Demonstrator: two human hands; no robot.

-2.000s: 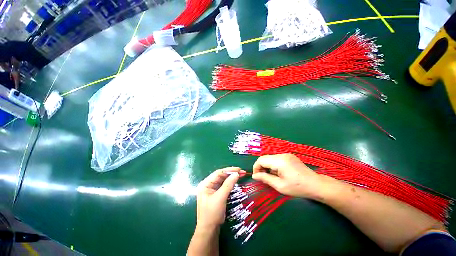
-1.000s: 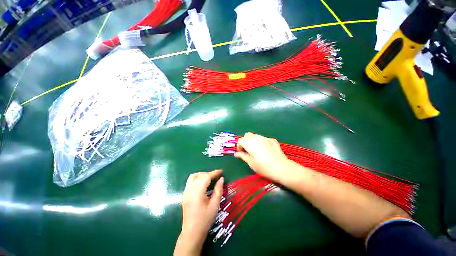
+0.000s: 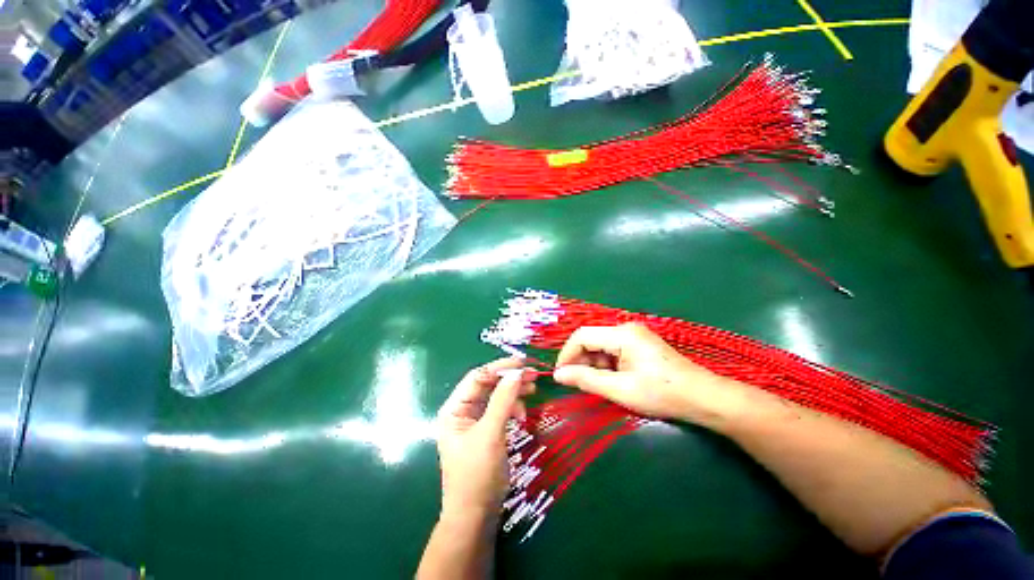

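Note:
My right hand [image 3: 624,365] pinches a thin red lead wire [image 3: 545,372] near its end. My left hand [image 3: 481,425] holds the tip of the same wire between thumb and fingers, with a small white piece at the fingertips. Red wires with white sleeved ends [image 3: 527,318] lie in a long pile just beyond my hands and run right, under my right forearm. A looser fan of red wires [image 3: 581,436] lies below my hands, its white and silvery ends partly behind my left hand.
Beyond lie a red wire bundle [image 3: 646,159] with a yellow band, a large clear bag [image 3: 306,244], a small bag [image 3: 626,51], a clear bottle [image 3: 482,68] and more bundled wires [image 3: 380,32]. A yellow heat gun [image 3: 964,142] lies right on the green table mat [image 3: 284,487].
My right hand has moved from the sleeved ends of the pile toward my left hand, and both now hold one wire. My left fingers have closed. The view has shifted.

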